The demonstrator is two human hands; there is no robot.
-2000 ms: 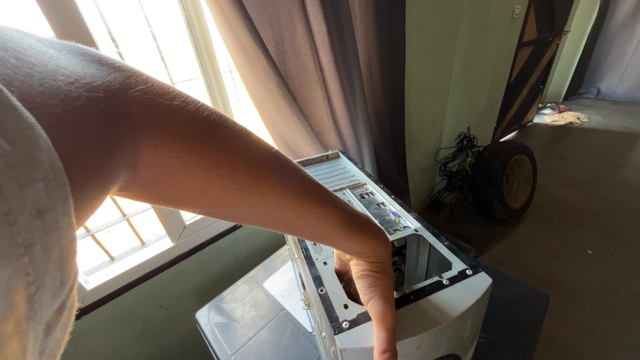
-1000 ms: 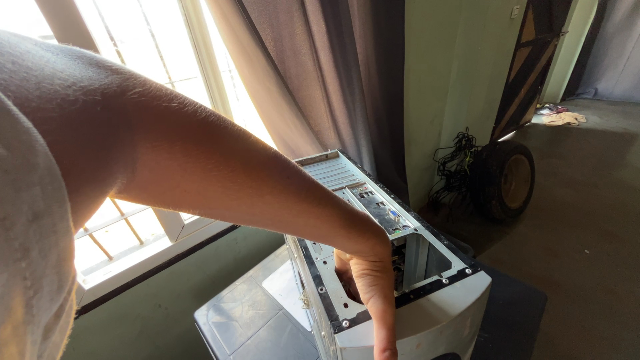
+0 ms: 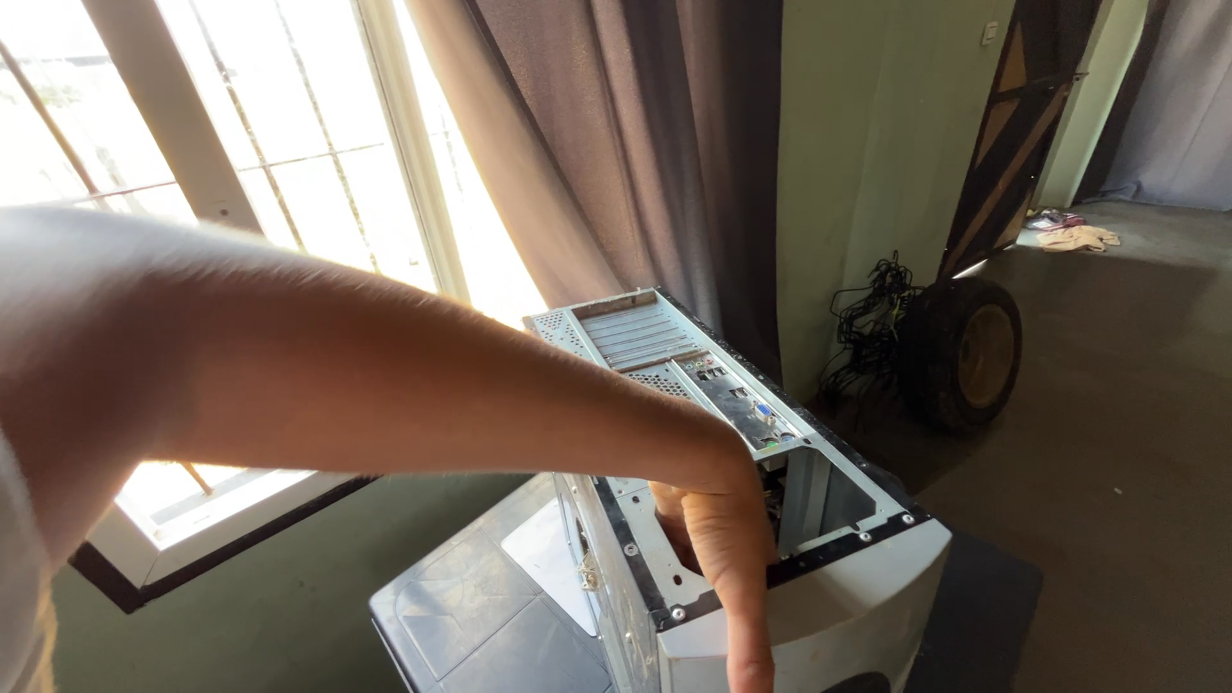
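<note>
A metal desktop computer case (image 3: 837, 597) stands with its rear panel facing up, near the middle bottom of the view. The panel has a slotted metal grille (image 3: 640, 332), a port plate with a blue VGA port (image 3: 763, 412), and a large rectangular opening. My left hand (image 3: 717, 539) is at this opening: its fingers go inside, partly hidden, and its thumb points down over the outer front edge, so the rim lies between them. Whether the fingers touch anything inside is hidden. My right hand is out of view.
Under the case is a dark tiled-pattern tabletop (image 3: 452, 616) with a flat white sheet (image 3: 553, 563). A barred window (image 3: 298, 144) and a curtain (image 3: 635, 144) stand behind. To the right, a wheel with a tyre (image 3: 962, 356) and tangled black cables (image 3: 866, 318) rest by the wall.
My left upper arm sits lower in the view than before, while my left hand stays at the same opening. The case has not plainly moved.
</note>
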